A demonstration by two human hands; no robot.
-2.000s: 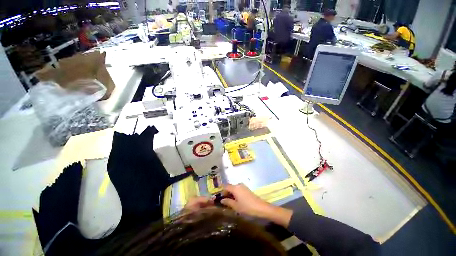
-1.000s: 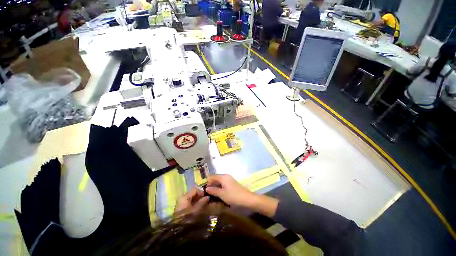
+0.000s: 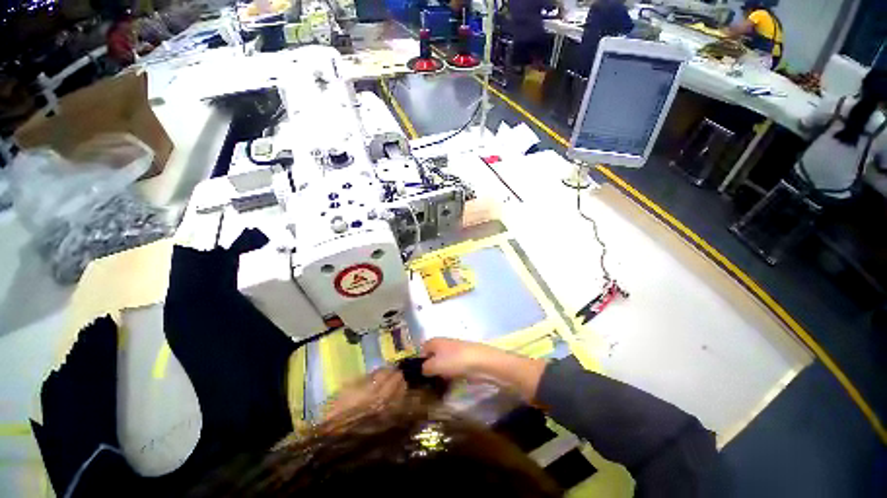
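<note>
The white sewing machine head (image 3: 345, 263) with a round red logo stands in front of me. My right hand (image 3: 477, 365) is just in front of the needle area, its fingers closed on a small black fabric piece (image 3: 413, 370). My left hand (image 3: 365, 397) is at the left side of the same piece, blurred and partly covered by hair; its fingers seem to pinch the piece. The needle area (image 3: 397, 338) shows just beyond the fingers. A long stack of black cut pieces (image 3: 209, 331) lies left of the machine. A second black stack (image 3: 83, 399) lies farther left.
A yellow block (image 3: 447, 278) and a grey-blue plate (image 3: 501, 292) lie right of the needle. Red-handled snips (image 3: 603, 300) lie farther right, below a screen (image 3: 627, 102). A plastic bag (image 3: 88, 219) and cardboard box (image 3: 107, 122) stand at left. People sit at tables behind.
The view has shifted, so the machine sits farther left than at first. Both hands stay close together before the needle with the black piece; the hair now covers more of my left hand.
</note>
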